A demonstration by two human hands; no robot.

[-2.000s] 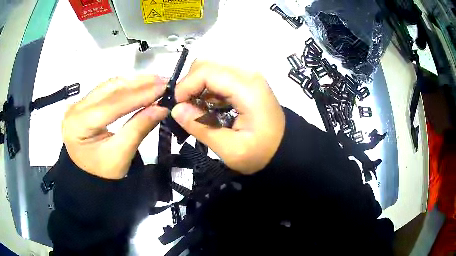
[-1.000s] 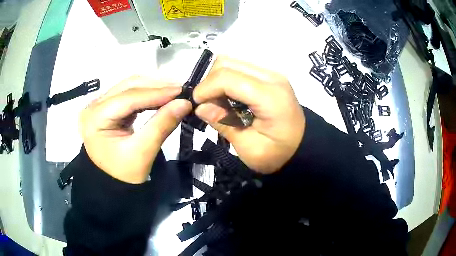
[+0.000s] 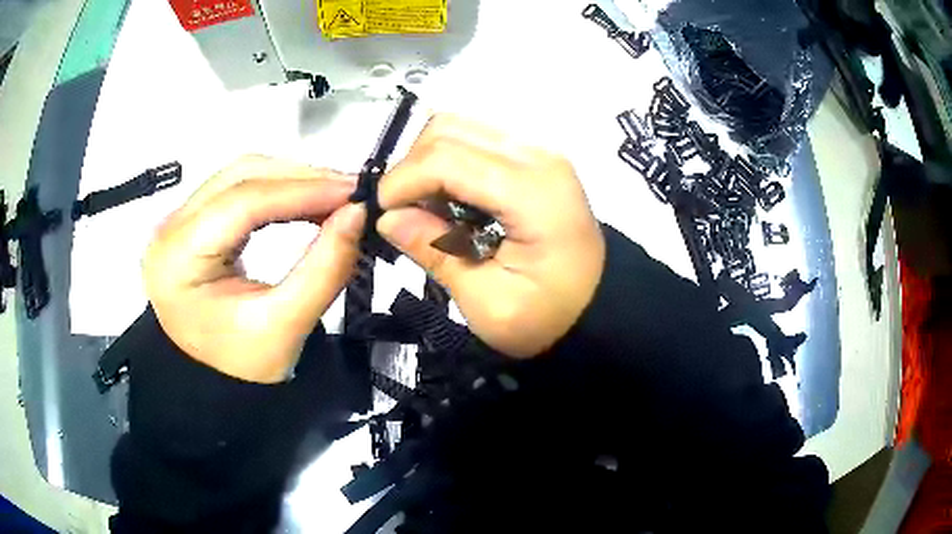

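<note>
My left hand (image 3: 256, 266) and my right hand (image 3: 501, 235) meet in front of the machine. Their thumbs and forefingers pinch a black webbing strap (image 3: 388, 136) between them. Its narrow end points up and slightly right, beyond the fingertips. A black part, seemingly a buckle, is at the pinch, mostly hidden by the fingers. My right hand also keeps silvery thread snips (image 3: 475, 236) in its palm, partly covered by the fingers. More strap hangs below the fingertips.
The grey sewing machine head (image 3: 298, 47) is at the top. Small slide buckles (image 3: 731, 224) lie piled at right, below a clear plastic bag (image 3: 746, 83). A strap with buckle (image 3: 127, 191) lies at left. Black straps (image 3: 418, 329) are heaped near me. Orange material (image 3: 919, 344) shows at right.
The view has shifted slightly. Both hands stay together at the strap, which is turned to show a narrower side than one second ago.
</note>
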